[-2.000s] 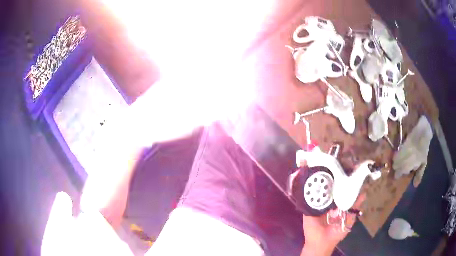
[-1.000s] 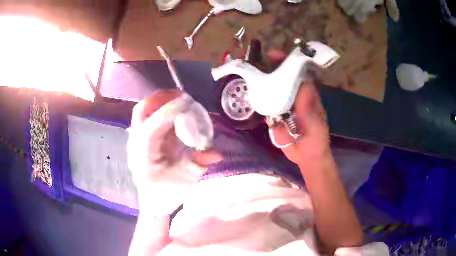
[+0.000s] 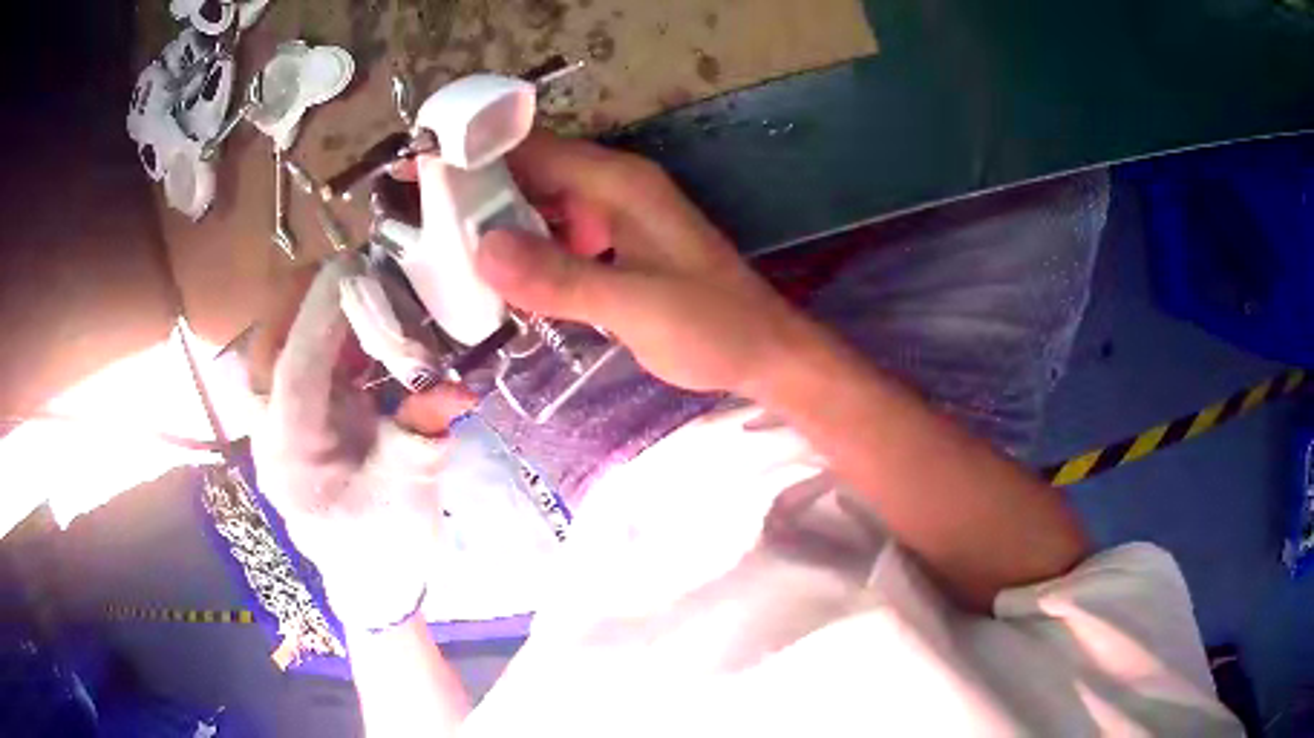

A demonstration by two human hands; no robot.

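A glossy white scooter model [image 3: 458, 245] is held tilted above the mat's front edge. My bare right hand [image 3: 649, 274] grips its body, with the thumb on the near side. My left hand [image 3: 339, 418], in a white glove, is closed on a white body shell [image 3: 386, 325] with a thin rod, against or close beside the model's left side. A wire frame [image 3: 579, 382] and a small spring [image 3: 541, 339] stick out under the body. Dark fittings show at the neck. The wheel cannot be made out.
White body shells [image 3: 185, 108] lie heaped on stained brown cardboard [image 3: 721, 51] at upper left. A dark green bench [image 3: 922, 123] runs along the upper right. Glare covers the left. A blue bin of metal parts [image 3: 260, 555], yellow-black tape [image 3: 1182, 433] and a blue container [image 3: 1225, 238] show below.
The gloved left hand has brought the shell up to the model. The model has turned, its neck end towards me. The view has swung, and the glue bottle and loose glove are out of view.
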